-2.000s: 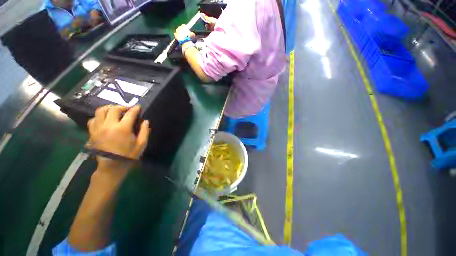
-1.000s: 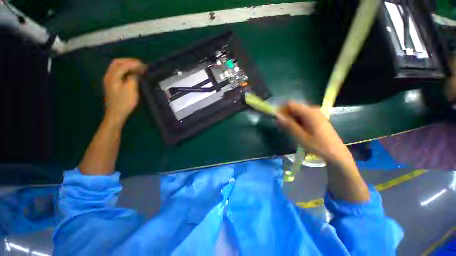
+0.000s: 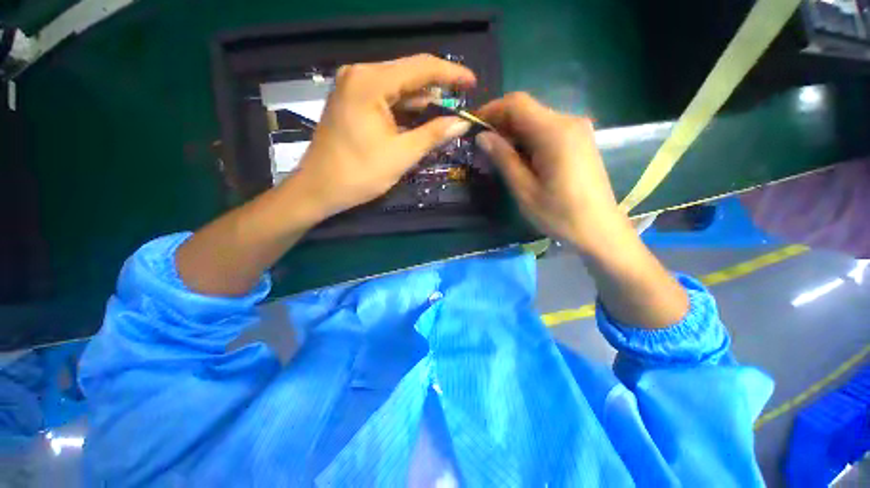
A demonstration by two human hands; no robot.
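The open tablet [image 3: 291, 92] lies in a black foam tray [image 3: 358, 34] on the green bench, partly hidden under my left hand and forearm. Its pale battery area shows at the left and its board with a teal-green patch at the right. My left hand [image 3: 386, 119] is above the board, thumb and index finger closing on one end of a small dark strip with a yellowish edge [image 3: 467, 116]. My right hand [image 3: 544, 157] pinches the other end. The strip is held above the board.
A long pale yellow-green liner ribbon [image 3: 706, 100] runs from the upper right over the bench edge. Another tray with a unit [image 3: 835, 27] is at the top right. A person's pink smock [image 3: 811, 210] is at the right. Blue crates [image 3: 832, 434] stand on the floor.
My left hand has left the tray's left edge and moved over the board. My right hand has come up to meet it. The tray now lies nearly square to the bench edge.
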